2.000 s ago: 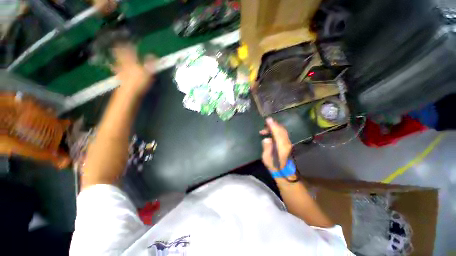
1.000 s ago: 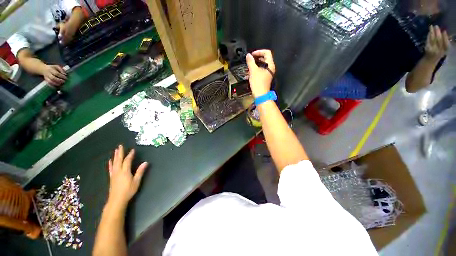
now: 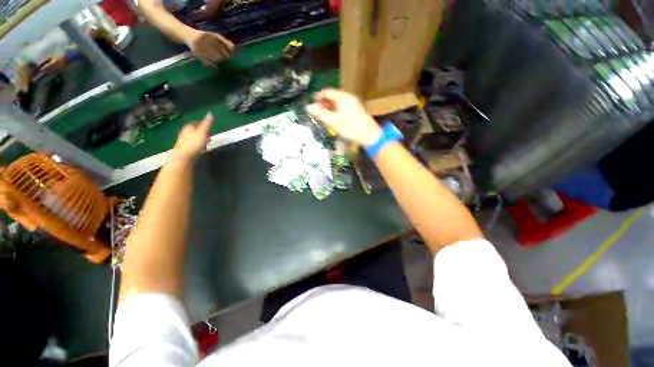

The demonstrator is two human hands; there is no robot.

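Observation:
A pile of green and silver-white circuit boards (image 3: 297, 159) lies on the dark green bench mat. My right hand (image 3: 344, 115), with a blue wristband, is over the pile's far right edge, fingers bent; whether it holds anything is unclear. My left hand (image 3: 192, 137) is raised at the conveyor's near edge, blurred and partly turned away; its grip cannot be told. A dark tool with a thin pale tip, likely the soldering iron (image 3: 470, 104), rests by the station at right. The small-component heap (image 3: 123, 222) is partly hidden behind my left forearm.
An orange fan (image 3: 54, 197) stands at the bench's left end. Upright cardboard (image 3: 391, 54) stands behind the boards. The green conveyor (image 3: 204, 97) carries dark bundles; another person's hand (image 3: 211, 47) is over its far side. A red stool (image 3: 548, 218) and open box (image 3: 595, 322) are at right.
My right hand has moved from the iron holder to the board pile; the black handle no longer shows in it. My left hand has moved from the mat to the conveyor edge. The view has shifted.

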